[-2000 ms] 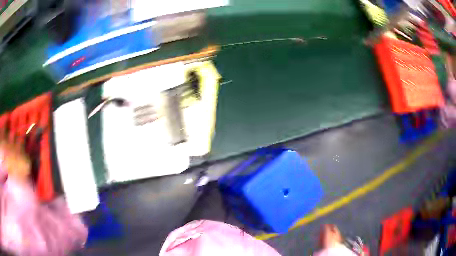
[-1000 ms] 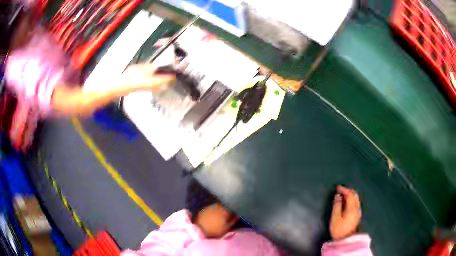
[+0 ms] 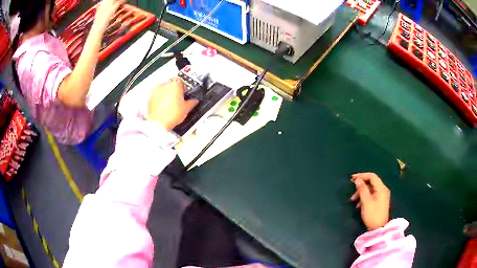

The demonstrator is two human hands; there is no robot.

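Note:
My left hand (image 3: 170,104) reaches over white papers (image 3: 141,94) at upper left, its fingers at a dark, long device like a calculator (image 3: 214,99). Its fingertips are partly hidden, so a grip cannot be told. A dark lumpy block (image 3: 250,104) with a black cable lies just right of it on a pale yellow card with green dots (image 3: 269,109). My right hand (image 3: 372,200) rests low over the green mat (image 3: 293,178) at the right, fingers loosely curled, holding nothing visible.
A grey vented box (image 3: 287,31) with a plugged cable and a blue-fronted box (image 3: 214,15) stand behind. Red trays lie at far right (image 3: 434,63) and upper left (image 3: 125,26). Another person in pink (image 3: 47,78) sits at left. A wooden edge (image 3: 282,84) borders the raised part.
My left hand has moved from the lower centre up onto the papers. The other person's arm has drawn back from the papers and is raised. My right hand is nearly unmoved.

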